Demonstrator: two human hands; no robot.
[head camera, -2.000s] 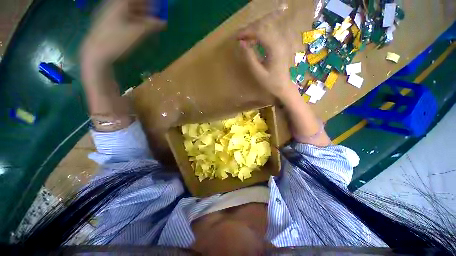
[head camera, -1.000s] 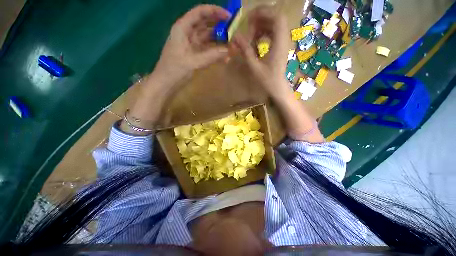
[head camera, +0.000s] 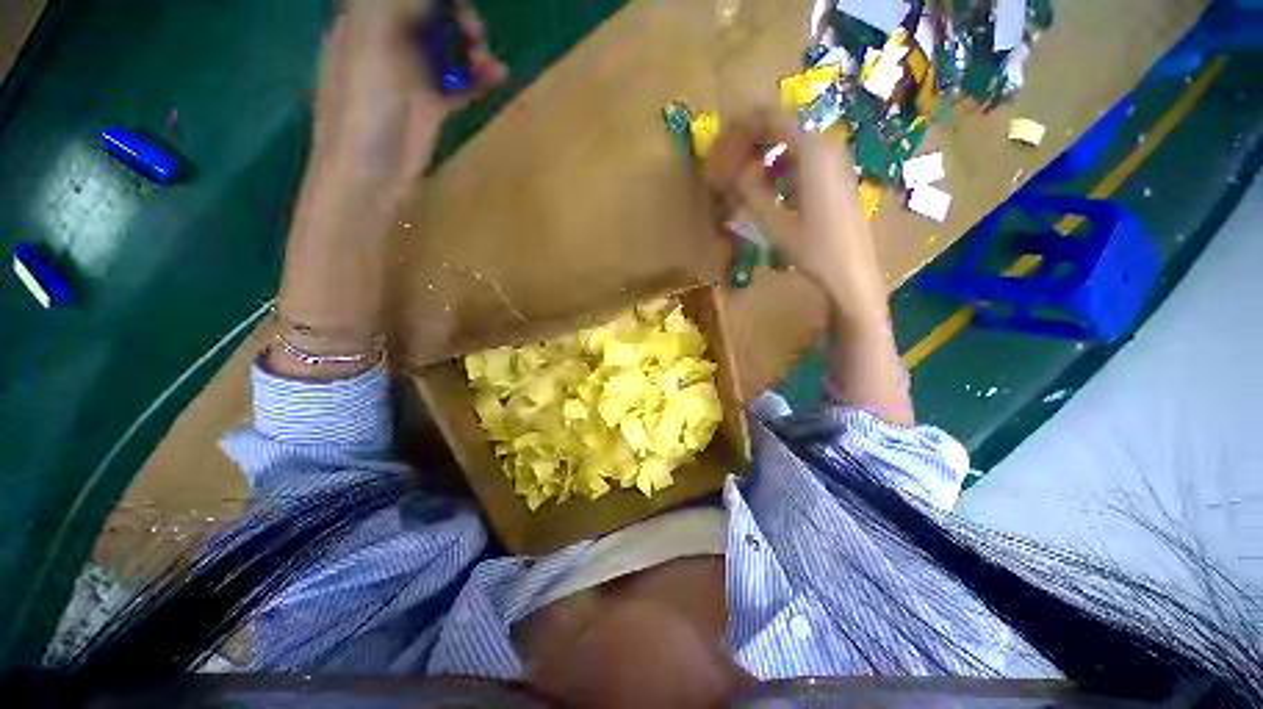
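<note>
My left hand (head camera: 402, 63) is blurred at the top left, over the green surface, and holds a blue battery pack (head camera: 446, 56). My right hand (head camera: 796, 187) is blurred at the left edge of the mixed pile of parts (head camera: 887, 83). Its fingers are bent, with small green and white pieces by them; whether it grips any cannot be told. The open cardboard box (head camera: 453, 429) lies against my body, with pale yellow paper squares (head camera: 603, 409) in it.
Two blue battery packs lie on the green surface at left, one (head camera: 141, 155) above another with a pale face (head camera: 42, 276). A blue plastic stool (head camera: 1094, 270) stands on the green floor at right. A pale yellow piece (head camera: 1026, 132) lies on the brown bench (head camera: 554, 180).
My hands have moved apart. My left hand has gone up and left with the blue battery pack. My right hand has moved right and down to the pile's edge.
</note>
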